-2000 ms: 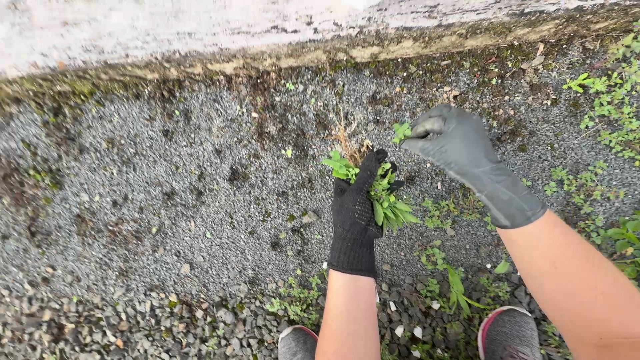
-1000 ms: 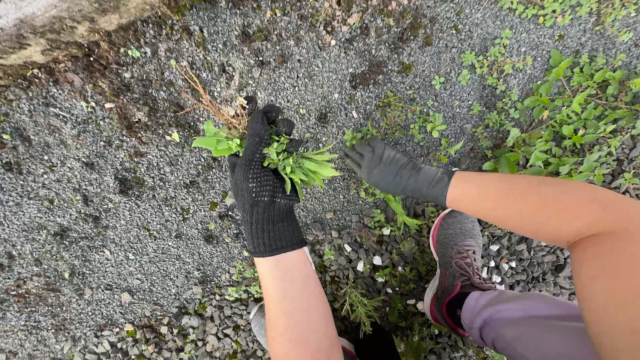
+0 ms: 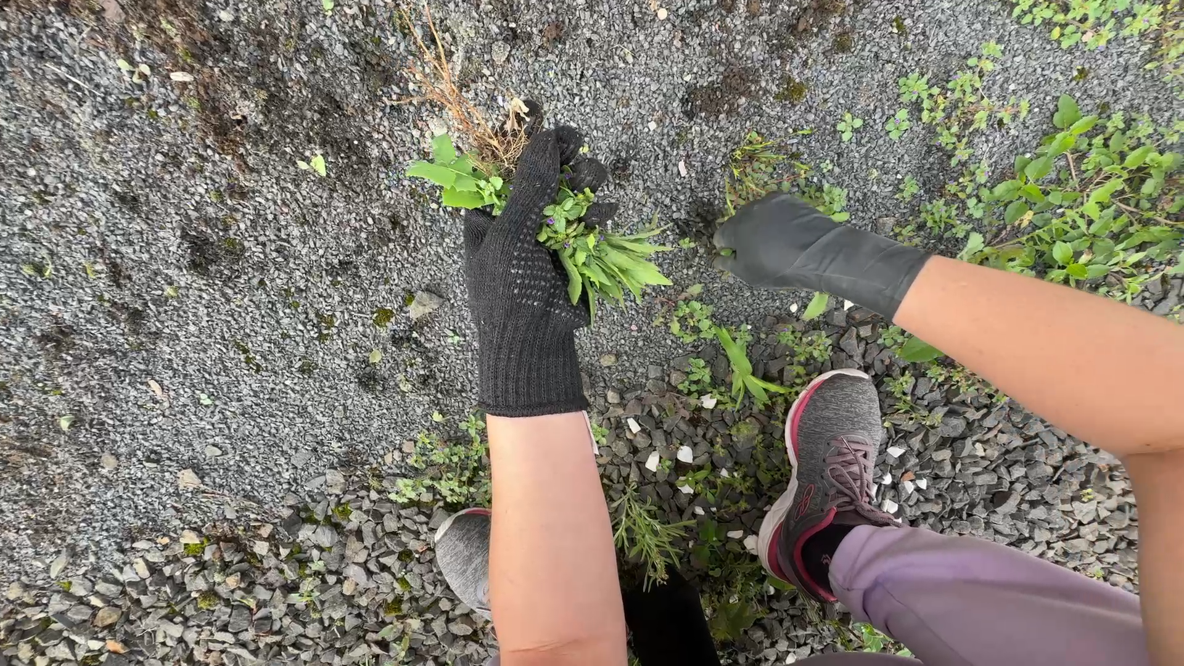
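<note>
My left hand (image 3: 541, 250), in a black knit glove, is closed around a bunch of pulled weeds (image 3: 606, 254). Green leaves stick out on both sides of it, and dry brown roots and stems (image 3: 467, 116) stand out past the fingers. My right hand (image 3: 786, 242), in a smooth dark grey glove, is low over the gravel with its fingers curled at a small patch of weeds (image 3: 763, 171). A bit of green shows by its fingertips; what else they grip is hidden.
Leafy weeds (image 3: 1078, 199) grow at the upper right. Below my hands, coarse stones (image 3: 324, 573) border the finer gravel (image 3: 277, 370). My grey and pink shoe (image 3: 828, 462) stands beneath my right forearm, near a long-leaved weed (image 3: 740, 370); the other shoe (image 3: 464, 555) is partly hidden by my left arm.
The view has swung right and down, off the wall base. My right hand, earlier raised with a small green sprig beside my left hand, is now down at the ground weeds. My left hand keeps its bunch.
</note>
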